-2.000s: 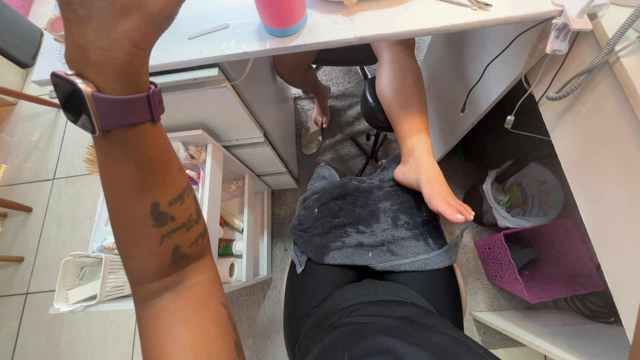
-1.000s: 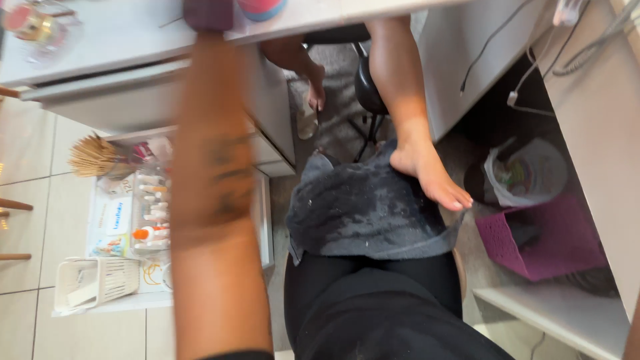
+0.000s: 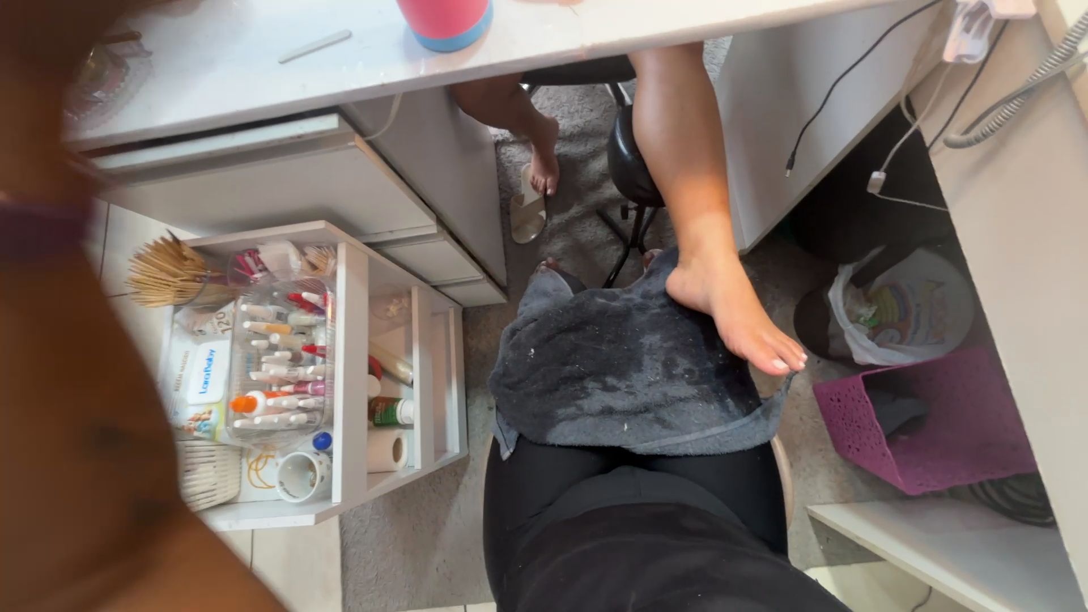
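My left forearm fills the left side of the head view, close and blurred, with a dark watch band at the wrist. The hand lies at or past the top left corner, so its fingers and anything in them are hidden. My right hand is out of view. Another person's bare foot (image 3: 735,319) rests over the right side of a dark grey towel (image 3: 620,365) spread on my lap. A white nail file (image 3: 314,47) lies on the white table (image 3: 544,59), left of a pink and blue container (image 3: 446,21).
Below the table at left, an open drawer unit (image 3: 351,374) holds nail polish bottles (image 3: 285,374), wooden sticks (image 3: 170,272) and a white mug (image 3: 302,476). At right are a purple basket (image 3: 943,416), a lined bin (image 3: 901,306), a coiled cord (image 3: 1020,106) and hanging cables (image 3: 833,93).
My left arm has moved left, uncovering more of the open drawer and its bottles. The other person's foot has stayed on the towel.
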